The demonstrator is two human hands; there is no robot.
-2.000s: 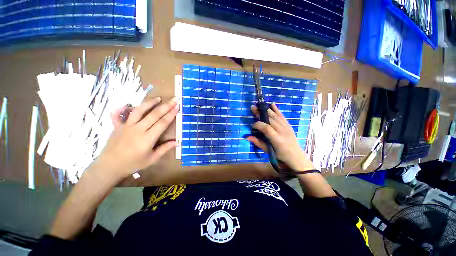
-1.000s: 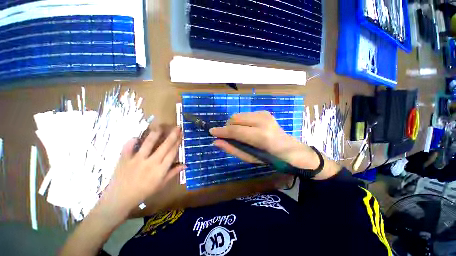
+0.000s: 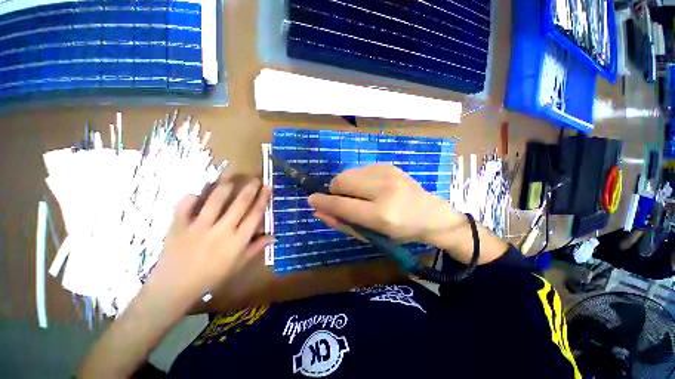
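Observation:
A blue solar panel (image 3: 355,255) with thin silver lines lies flat in front of me. A narrow white strip (image 3: 268,248) runs along its left edge. My right hand (image 3: 388,203) grips a dark soldering iron (image 3: 318,184) over the panel, its tip near the panel's upper left edge. Whether the tip touches is too small to tell. My left hand (image 3: 218,233) lies with fingers spread, its fingertips at the white strip on the left edge. Whether it pins the strip or holds a small piece cannot be told.
Strip piles lie left (image 3: 111,215) and right (image 3: 485,185). A long white strip (image 3: 355,99) lies beyond the panel. A dark stack (image 3: 392,37), a brighter blue stack (image 3: 103,48) and a blue tray (image 3: 522,81) stand farther back. A black case (image 3: 585,174) is right.
My right hand has come from the panel's right side towards its left, turning the iron so its tip points at the left edge. My left hand stays by that edge. The camera view has shifted.

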